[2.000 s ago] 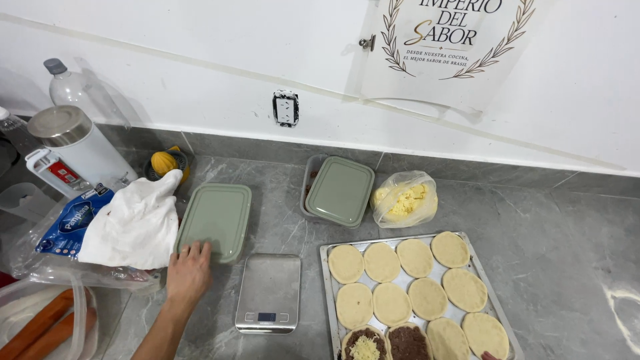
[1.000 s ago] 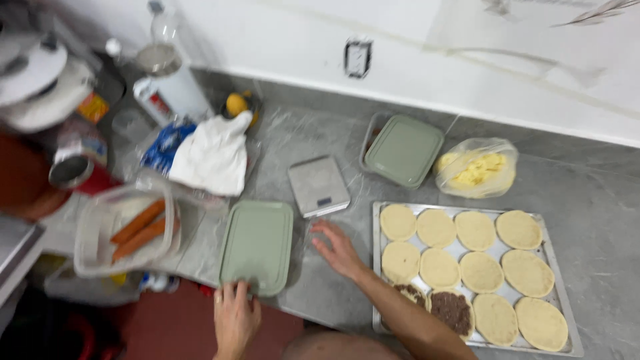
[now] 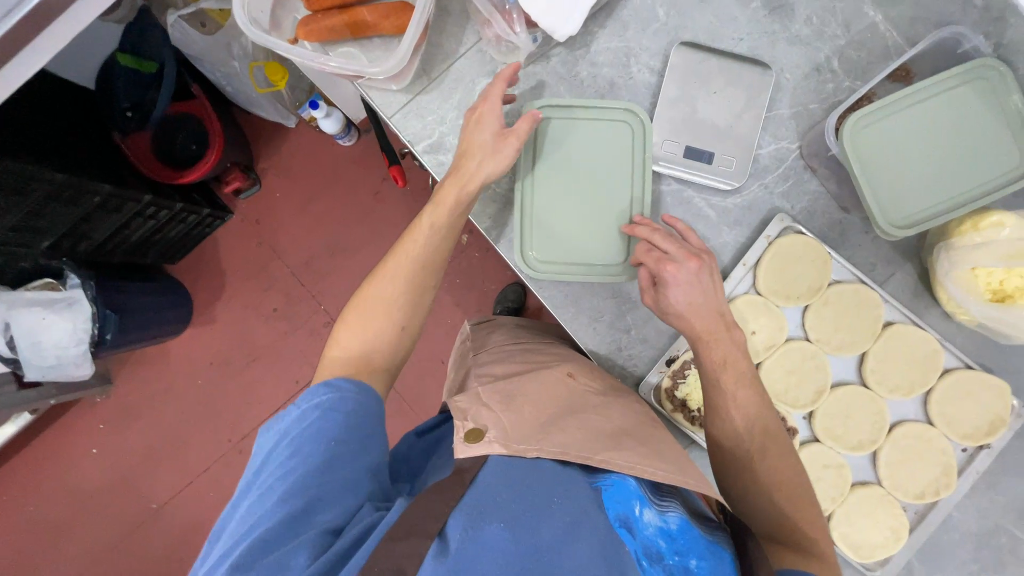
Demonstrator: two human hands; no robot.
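A green rectangular plastic lid (image 3: 584, 192) lies on the grey counter between my hands. My left hand (image 3: 494, 132), fingers apart, is at its upper left corner, the thumb at the rim. My right hand (image 3: 674, 270) has its fingertips at the lid's lower right edge. Just right of the lid is a silver kitchen scale (image 3: 714, 112). Below and right, a metal tray (image 3: 960, 496) bears several pale dough rounds (image 3: 850, 318); one round (image 3: 684, 392) carries dark filling and grated cheese, and another with filling is partly hidden by my right forearm.
A clear container with a green lid (image 3: 936, 144) and a bag of grated cheese (image 3: 996, 276) stand at the right. A plastic tub (image 3: 376, 64) holds carrots near the counter's left edge. On the red floor are a white bottle (image 3: 334, 122), a bucket (image 3: 172, 136) and a dark bin (image 3: 136, 308).
The view has swung down and left. The green lid, earlier left of the scale and farther back, is now nearer the counter's edge. My left hand has moved from its near edge to its upper left corner.
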